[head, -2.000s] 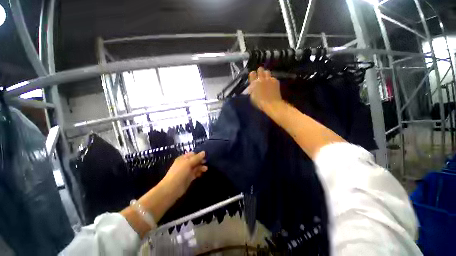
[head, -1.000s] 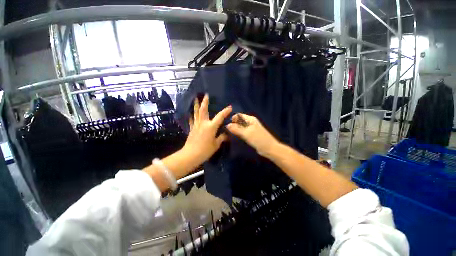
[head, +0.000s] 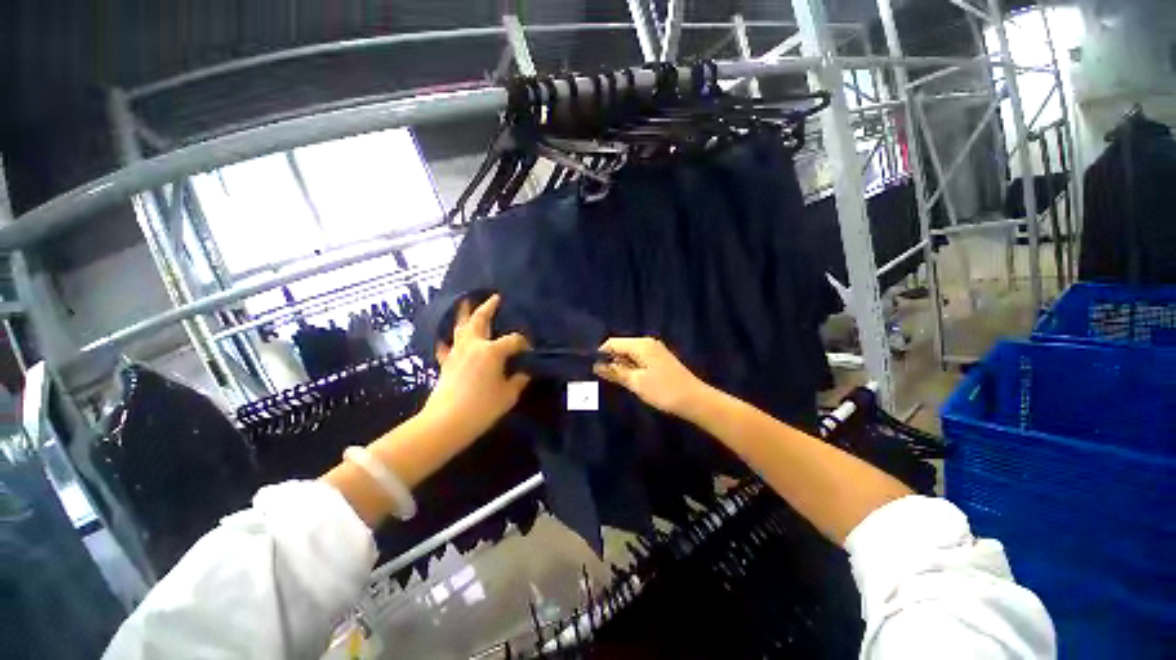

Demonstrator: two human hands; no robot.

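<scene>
A dark navy garment [head: 516,264] hangs at the left end of a packed row of similar garments. My left hand [head: 477,368] grips its folded edge from the left, with some fingers partly hidden by the cloth. My right hand [head: 651,374] pinches the same edge on the right; a small dark item seems to be in its fingers, too unclear to name. The folded edge [head: 564,362] is stretched between both hands. A small white label [head: 583,396] shows just below it.
Black hangers [head: 606,110] crowd the grey rail [head: 323,135] above. A lower rail [head: 464,522] holds more hangers. Blue crates [head: 1083,445] stand at the right. A metal post [head: 845,194] rises right of the garments. Bagged dark garments [head: 174,451] hang at the left.
My right hand has come down from the hangers to the garment's edge, and my left hand has taken hold of that edge too. The white label has come into view.
</scene>
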